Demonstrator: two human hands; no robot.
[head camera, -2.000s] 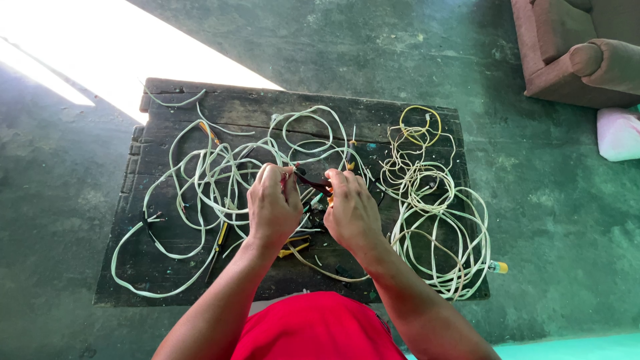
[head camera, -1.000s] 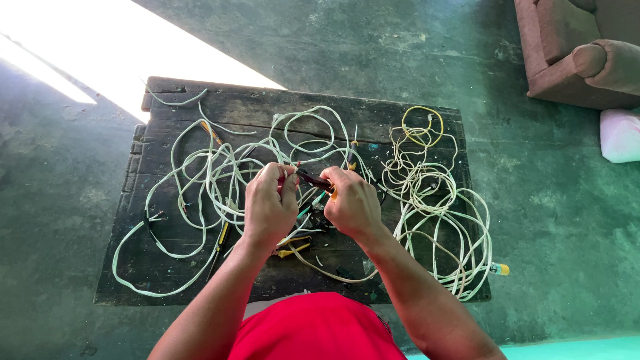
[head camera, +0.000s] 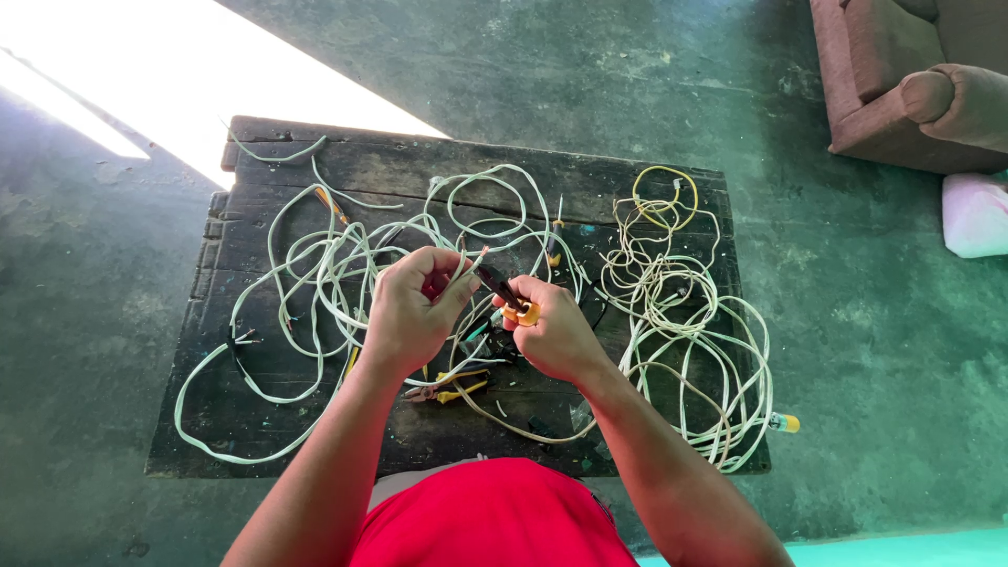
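My left hand (head camera: 417, 303) pinches the end of a white electrical cable (head camera: 465, 276), whose split wires stick up past the fingertips, one with bare copper at its tip. My right hand (head camera: 555, 323) is closed around the orange handles of a dark-jawed hand tool (head camera: 504, 291), perhaps a wire stripper. Its jaws lie beside the left thumb, close to the wires. Loops of white cable (head camera: 339, 268) lie left of and beyond the hands. Combination pliers (head camera: 449, 387) with yellow and black handles rest on the dark wooden table (head camera: 630, 181) below the hands.
A screwdriver (head camera: 556, 236) lies beyond the right hand, and an orange-handled tool (head camera: 331, 205) at the upper left. Coiled cable (head camera: 693, 354) covers the table's right side, with a yellow loop (head camera: 665, 169) above it. A yellow-ended item (head camera: 785, 423) projects past the right edge. A sofa (head camera: 898, 87) stands beyond.
The tool's jaws were at the wires above the left fingers; they now sit lower, beside the left thumb. The right hand has tilted, with more of the orange handles showing.
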